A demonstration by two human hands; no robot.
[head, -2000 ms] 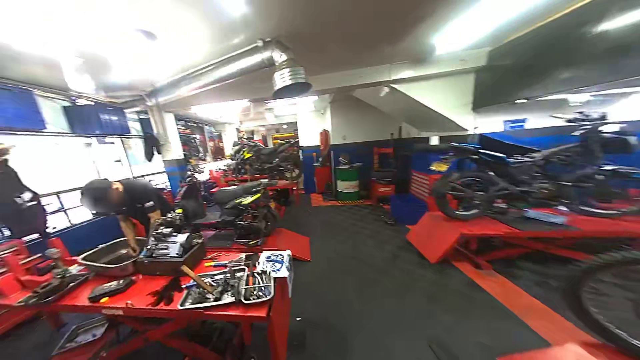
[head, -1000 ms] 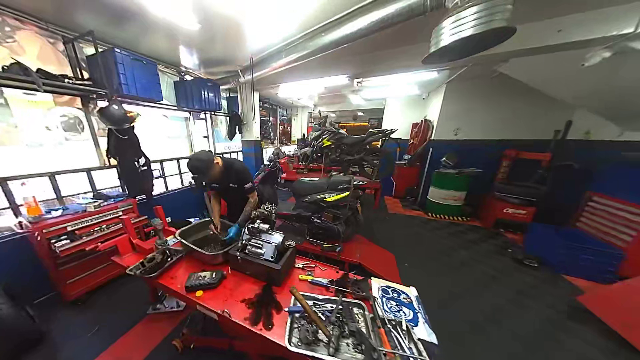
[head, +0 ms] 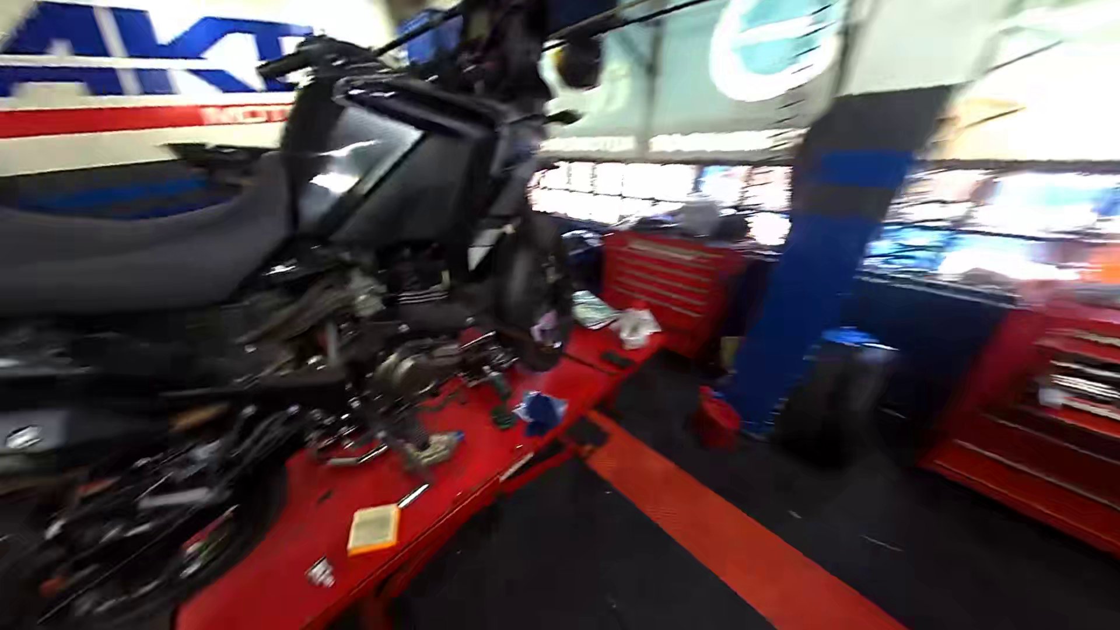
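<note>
Neither my left hand nor my right hand is in the head view. A dark motorcycle (head: 394,175), partly taken apart, stands on a red lift table (head: 464,472). Loose metal parts and tools (head: 350,437) lie beneath and beside its engine (head: 411,367). Near the table's edge are a small yellow-framed square item (head: 374,528) and a small metallic piece (head: 321,572). A crumpled blue cloth or glove (head: 541,412) rests farther along, and a white crumpled cloth or paper (head: 637,327) is at the far end. The picture is blurred by motion.
A red drawer cabinet (head: 669,280) stands behind the lift. Right of it are a blue and black pillar (head: 796,289), a red container (head: 717,420) on the floor, a dark bin (head: 831,394) and another red tool cabinet (head: 1050,420). An orange stripe (head: 700,525) crosses the dark floor.
The view has swung far round: the red workbench with trays of tools and the person at a basin, seen earlier, are out of view. The motorcycle on the lift now fills the left side.
</note>
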